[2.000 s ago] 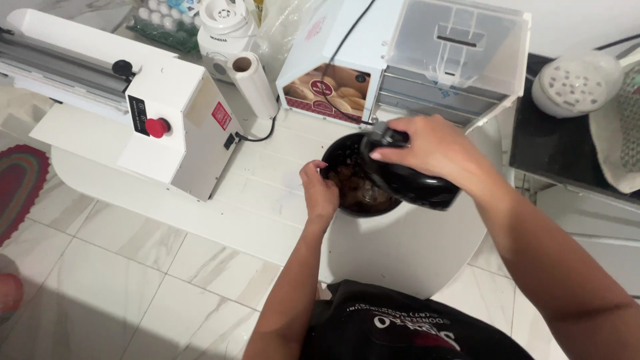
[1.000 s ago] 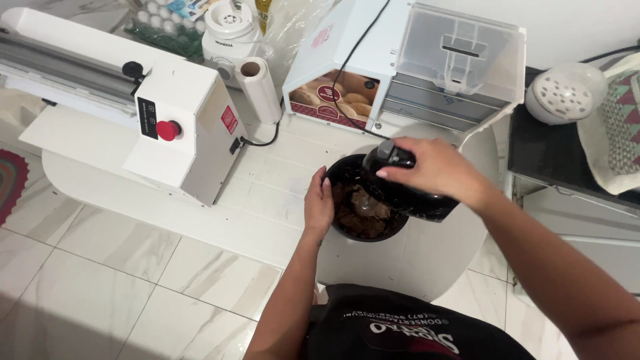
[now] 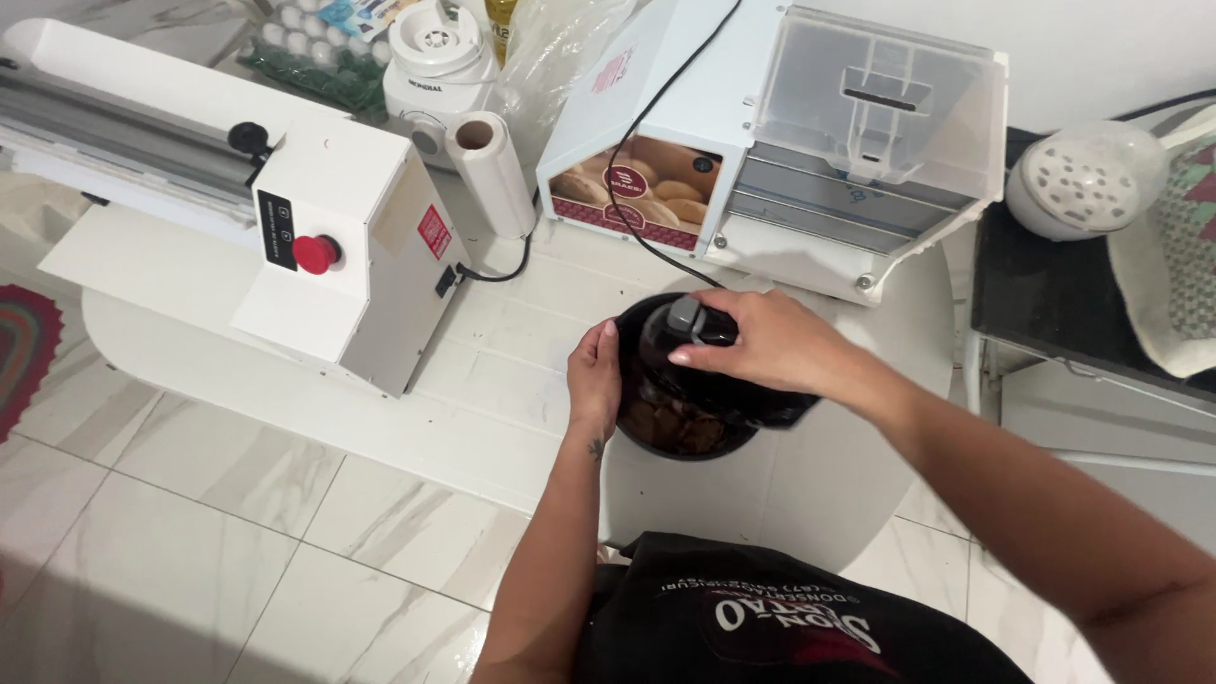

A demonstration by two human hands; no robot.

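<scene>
A round black bowl with brown pieces inside stands on the white table. My left hand holds the bowl's left rim, thumb and fingers along its edge. My right hand grips a black electric appliance with a grey button, perhaps a hand mixer, tilted over the bowl's upper right part. A black cord runs up from near my right hand. The appliance hides much of the bowl's inside, and its lower end cannot be made out.
A white machine with a red knob stands at left. Behind the bowl are a paper towel roll, a white blender base, egg trays and a light blue machine with a clear cover. A black-topped table is at right.
My right hand has moved with the black appliance a little over the bowl, showing the brown pieces from a different side. My left hand stays at the bowl's left rim.
</scene>
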